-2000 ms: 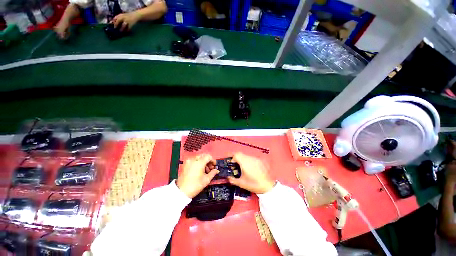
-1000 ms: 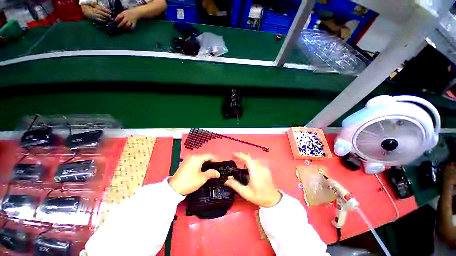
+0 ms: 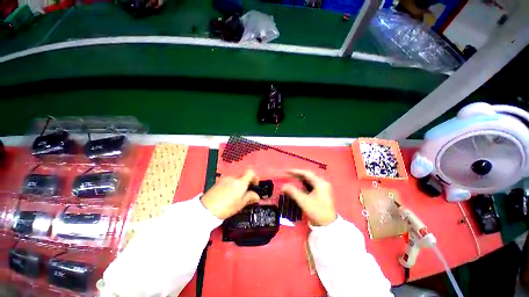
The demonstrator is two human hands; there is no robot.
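My left hand [image 3: 229, 196] holds a small black part [image 3: 264, 188] between thumb and fingers, just above the housing. My right hand [image 3: 313, 197] is apart from it on the right, fingers spread and nothing seen in them. The rounded black device housing [image 3: 250, 225] lies on the red mat below my left hand. Short parallel black strips [image 3: 288, 209] on a white backing lie between the housing and my right hand. A triangular grid of small black round parts [image 3: 242, 149] with one long line lies behind my hands.
A clear blister tray [image 3: 49, 223] with black units and a tan sticker sheet [image 3: 159, 180] are at left. At right are an orange parts box [image 3: 380, 159], a glue gun [image 3: 415, 235] on a tan pad [image 3: 380, 214] and a fan [image 3: 473, 156]. A black unit [image 3: 271, 106] sits on the green conveyor.
My right hand has let go of the black part and moved right, uncovering the black strips. My left hand still holds the part. The view has shifted, so the scene sits higher.
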